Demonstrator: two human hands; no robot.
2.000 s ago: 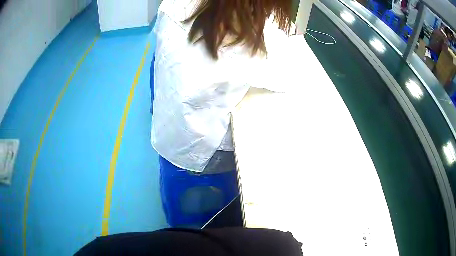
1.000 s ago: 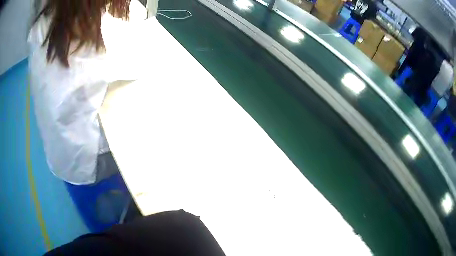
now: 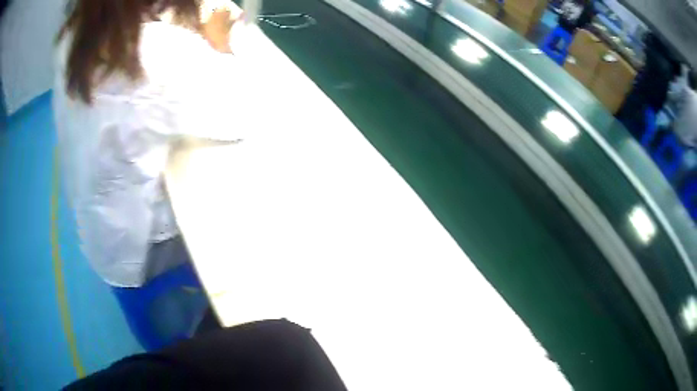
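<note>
Neither of my hands is in the picture. A dark sleeve or other dark clothing [image 3: 222, 359], seemingly mine, fills the bottom edge at the left of centre. Nearest in front is the long white worktable [image 3: 329, 221], so bright that its surface detail is washed out. Beyond its far edge runs the dark green conveyor belt [image 3: 428, 164]. A thin white cord loop [image 3: 286, 21] lies on the belt near the top. I cannot tell whether anything pale lies on the table.
A person in a white coat [image 3: 115, 168] sits at the table's left side on a blue stool [image 3: 164, 305]. A grey metal rail [image 3: 497, 114] edges the belt. Cardboard boxes [image 3: 604, 72] and other people are at the upper right. Blue floor [image 3: 30, 252] shows at left.
The view has swung right, so the table and seated person shifted left and more belt shows. Since one second ago, the seated person's hand has appeared near the top of the table.
</note>
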